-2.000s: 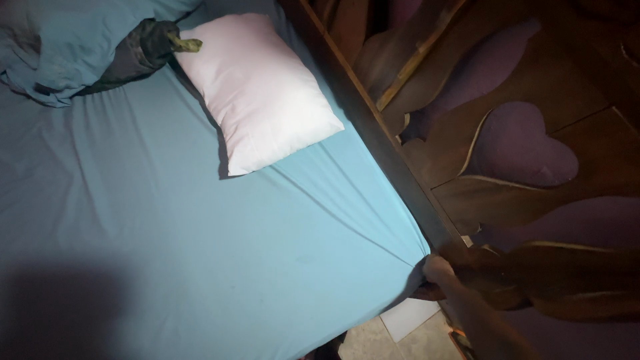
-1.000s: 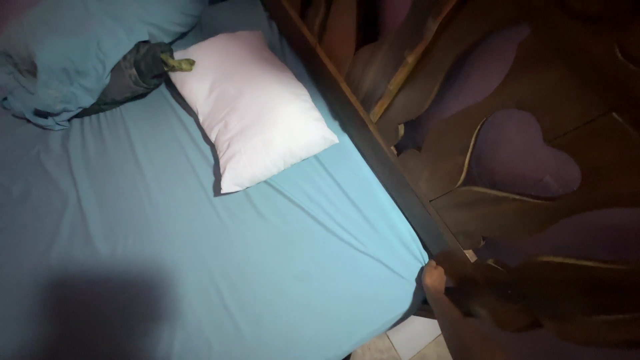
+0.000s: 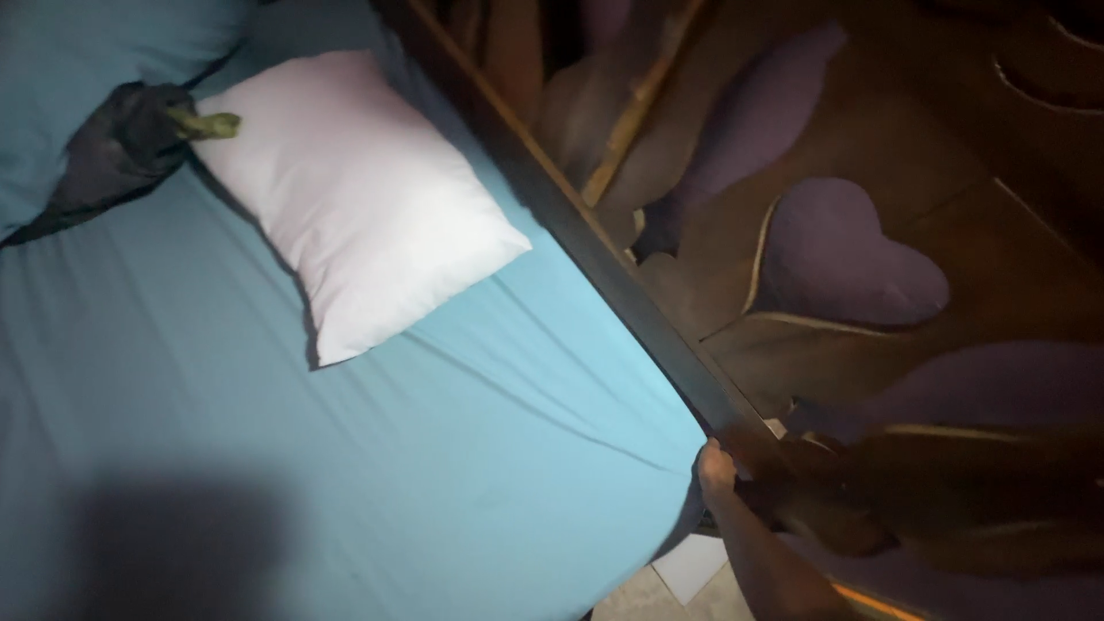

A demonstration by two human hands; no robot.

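Observation:
My right hand (image 3: 717,470) is at the mattress corner, by the wooden headboard, against the edge of the light blue fitted sheet (image 3: 483,466). Its fingers are mostly hidden behind the corner, so whether they grip the cloth cannot be told. Creases in the sheet run from the corner toward a white pillow (image 3: 371,207), which lies near the headboard. My left hand is out of view.
The dark wooden headboard (image 3: 621,302) with purple heart and leaf shapes borders the bed. Dark bundled cloth (image 3: 129,147) with a greenish piece lies beside the pillow, near blue bedding (image 3: 95,69). A white sheet-like piece (image 3: 693,565) is on the tiled floor (image 3: 638,595).
My right hand stays at the same mattress corner. Nothing on the bed has plainly moved; the view has shifted slightly.

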